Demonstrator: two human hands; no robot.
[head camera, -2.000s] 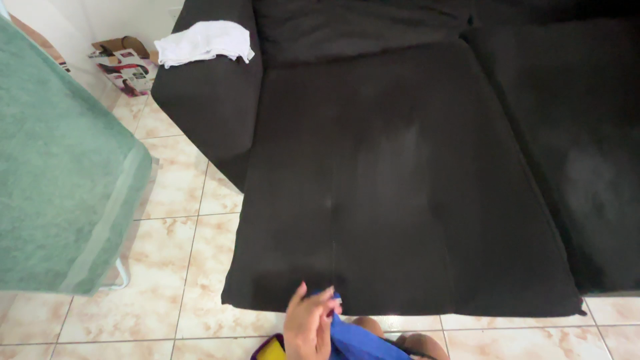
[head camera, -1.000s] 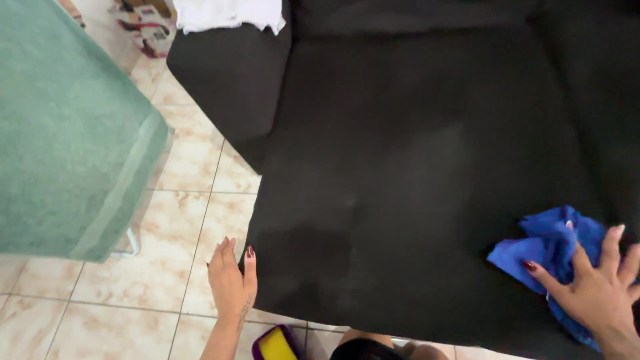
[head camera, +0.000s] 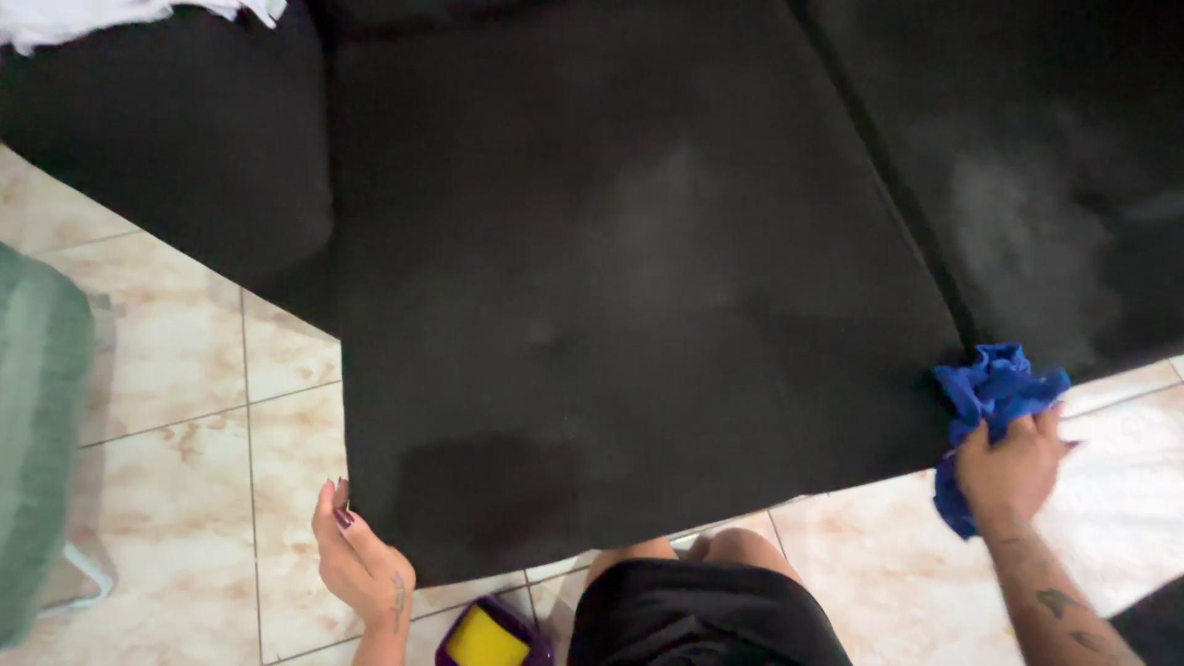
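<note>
A black sofa seat cushion spreads across the middle of the head view. My right hand grips a crumpled blue cloth at the cushion's front right corner, beside the gap to the neighbouring seat. At the front left corner is my left hand, fingers raised along the cushion's side edge, with no object seen in it. Whether its fingertips press on the fabric cannot be told. A darker patch shows on the cushion near that hand.
A white cloth lies on the sofa's armrest. Green fabric hangs at the left above a white metal leg. A purple container with a yellow thing stands on the tiled floor near my legs.
My right hand, spread over the blue cloth on the seat one second ago, now grips it at the front corner. The view has shifted. My left hand remains by the left edge.
</note>
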